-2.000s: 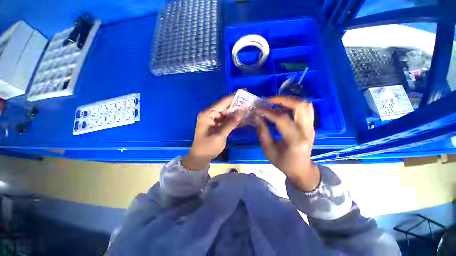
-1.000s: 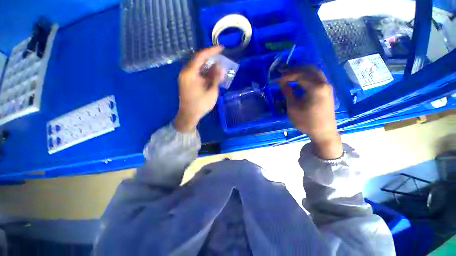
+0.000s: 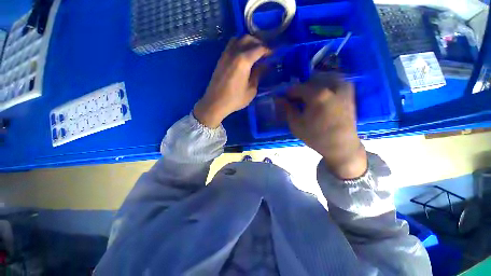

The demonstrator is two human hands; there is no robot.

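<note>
The blue divided bin (image 3: 385, 81) stands on the blue shelf in front of me. My left hand (image 3: 232, 81) is over the bin's left side, fingers bent; whether it holds anything is hidden. My right hand (image 3: 323, 110) is blurred over the bin's front cells, fingers bent down; I cannot tell whether it holds something. A clear plastic bag (image 3: 266, 114) lies in the front left cell, partly behind my right hand. A white tape roll (image 3: 270, 16) sits in the back left cell. Slim tools (image 3: 329, 56) lie in a middle right cell.
A white sheet with dark marks (image 3: 90, 114) lies on the shelf at left. A clear tray (image 3: 175, 24) stands at the back, a white tray (image 3: 24, 54) at far left. A white box (image 3: 421, 71) is right of the bin, beyond a blue upright. The shelf's front edge (image 3: 134, 157) runs below.
The small clear bag seen in my left hand no longer shows there. My right hand has moved left and down over the front cells. The view has shifted, so the shelf items sit higher.
</note>
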